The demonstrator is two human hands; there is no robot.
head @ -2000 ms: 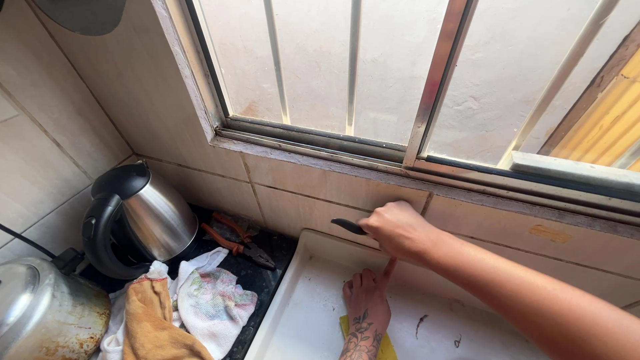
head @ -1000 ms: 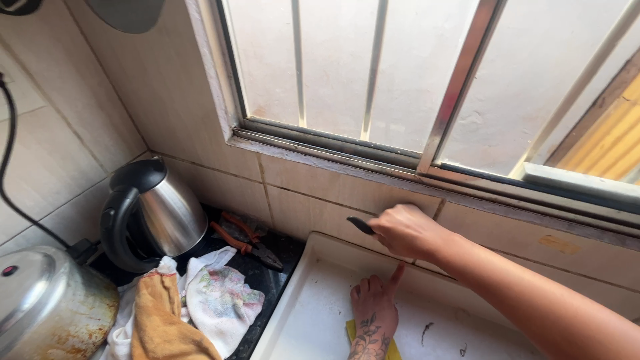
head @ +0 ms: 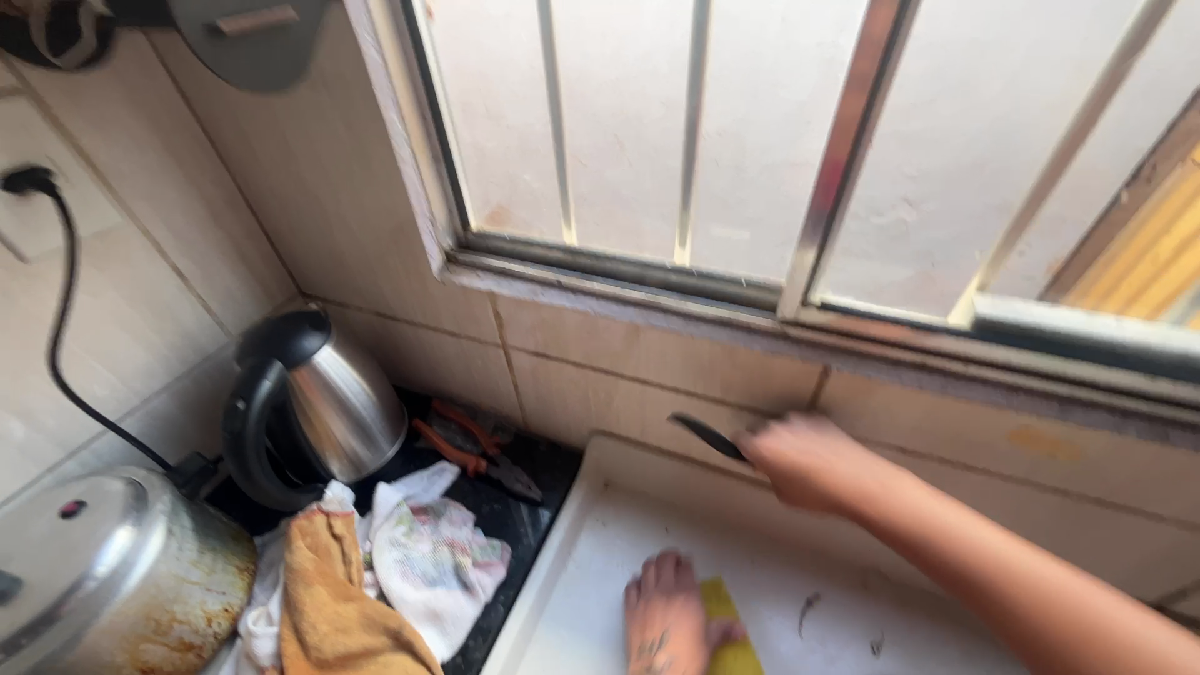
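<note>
My right hand [head: 797, 459] is closed around a dark handle [head: 710, 436] that sticks out to its left, above the rear edge of a white tray or basin [head: 600, 525]. The rest of that tool is hidden, and the hand is blurred. My left hand [head: 666, 609], tattooed on its back, lies on the floor of the white basin with its thumb over a yellow sponge or cloth [head: 729, 628]. Whether it grips the yellow piece does not show clearly. Small dark marks [head: 808, 611] lie on the basin's floor to the right.
Left of the basin, a dark counter [head: 539, 459] holds orange-handled pliers [head: 469, 450], a steel electric kettle [head: 342, 403], a white cloth [head: 441, 562], a brown cloth [head: 328, 600] and a stained metal pot [head: 141, 572]. A tiled wall and a barred sliding window [head: 797, 281] stand behind.
My left hand has moved away from my right hand, toward the near side of the basin; its finger pointed up at the right hand before. The right hand still holds the dark handle.
</note>
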